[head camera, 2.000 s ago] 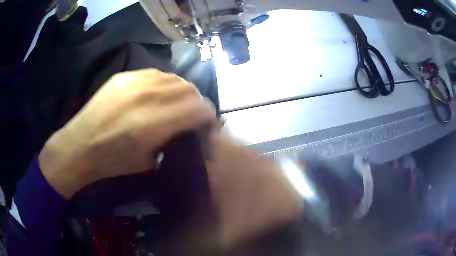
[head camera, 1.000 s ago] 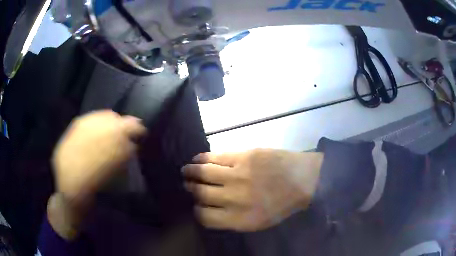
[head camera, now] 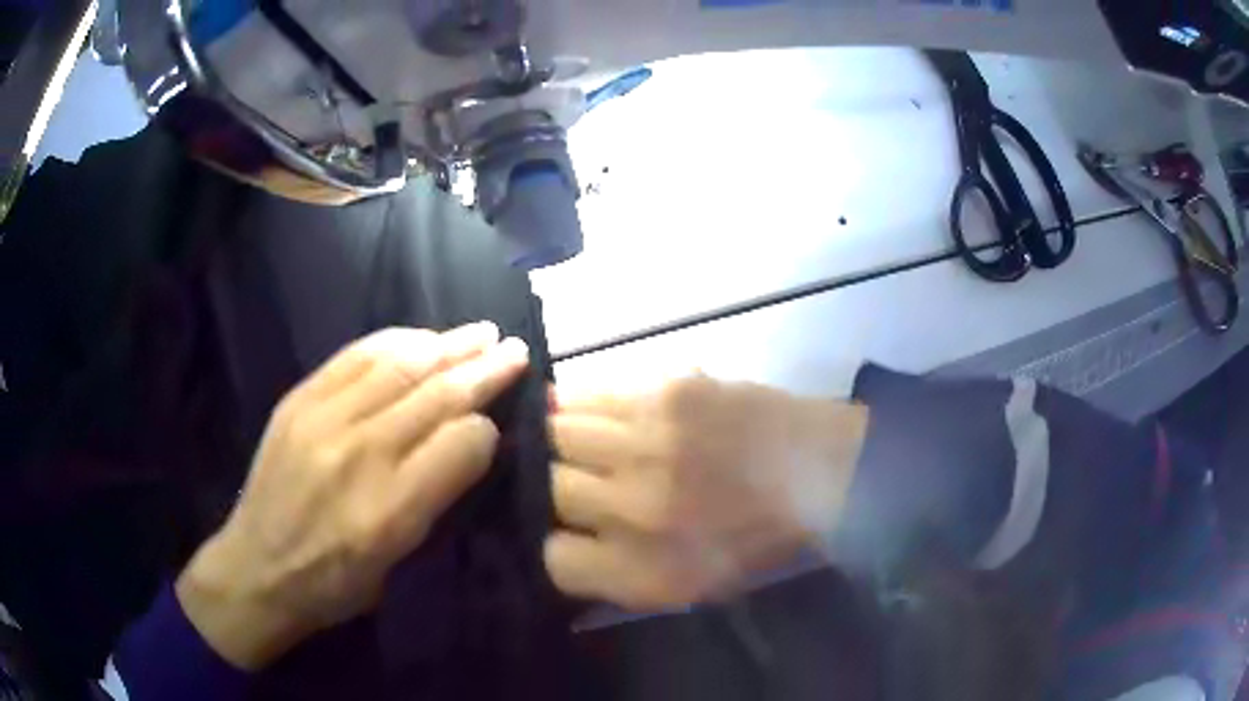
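The black garment (head camera: pixel 343 260) lies on the machine table below the left end of the sewing machine head (head camera: pixel 767 30), its right edge running down from near the needle area. My left hand (head camera: pixel 370 466) lies on the cloth, its fingertips near that edge; whether they pinch it is unclear. My right hand (head camera: pixel 685 486) is at the right edge with its fingers curled on the cloth; its fingertips are hidden. The grey attachment (head camera: pixel 537 212) hangs beside the needle area. The needle itself is not clearly visible.
Black shears (head camera: pixel 1007 192) lie on the white table (head camera: pixel 767 178) behind my right hand. Small scissors (head camera: pixel 1185 226) with a red part lie further right. A ruler strip (head camera: pixel 1109 349) runs along the front edge. The control panel (head camera: pixel 1185 41) is at the top right.
My left hand has moved from the left to the garment's right edge. My right hand has gone from blurred and low to that edge. The cloth is now spread flatter.
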